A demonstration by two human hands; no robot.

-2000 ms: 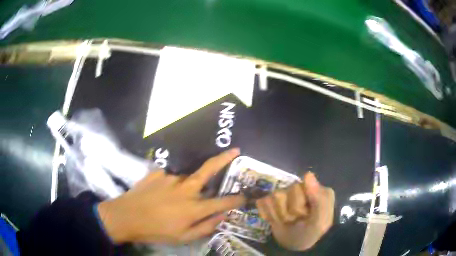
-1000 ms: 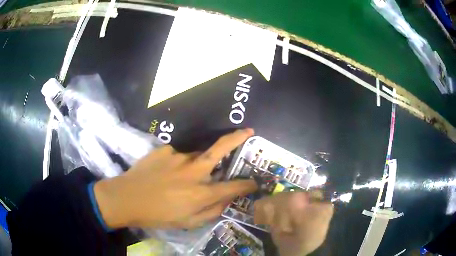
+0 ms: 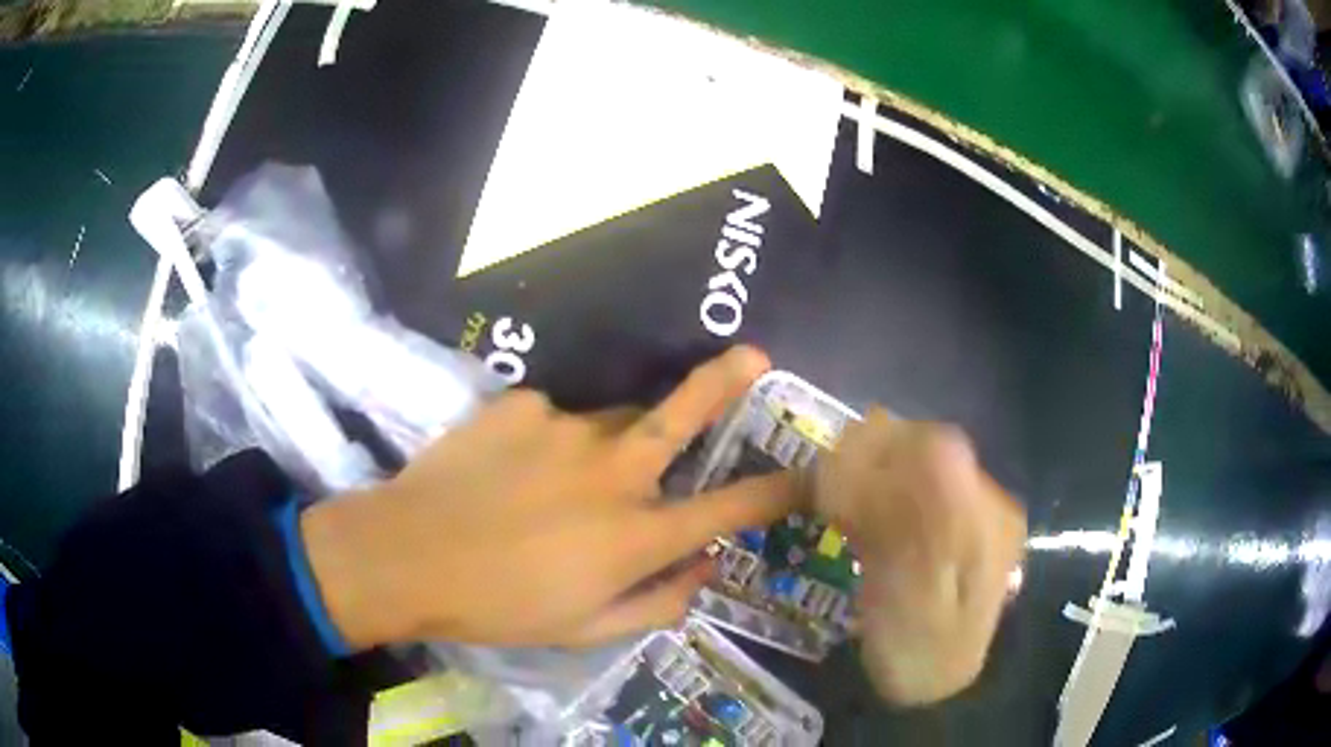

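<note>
An open power strip housing [image 3: 788,613] lies on the black mat, with a green circuit board [image 3: 796,547], a yellow block, blue discs and metal contacts inside. My left hand [image 3: 540,518] lies spread over its left side, with fingertips at its top left corner and over its middle. My right hand [image 3: 927,547] is bent over its right side, blurred; its fingertips are hidden against the left fingertips, so I cannot tell whether it holds anything. A second open housing [image 3: 693,701] lies just below, cut off by the picture's lower edge.
A clear plastic bag [image 3: 314,343] with a white cord lies at the left, and a white plug [image 3: 164,212] sticks out of it. The mat [image 3: 628,307] reads NISKO. A green conveyor [image 3: 1022,102] runs behind it. Something yellow [image 3: 431,708] shows below my left wrist.
The view has shifted, so the mat print sits higher and further right. My right hand has moved up over the housing's right side. More of the second housing shows. My left hand stays on the housing.
</note>
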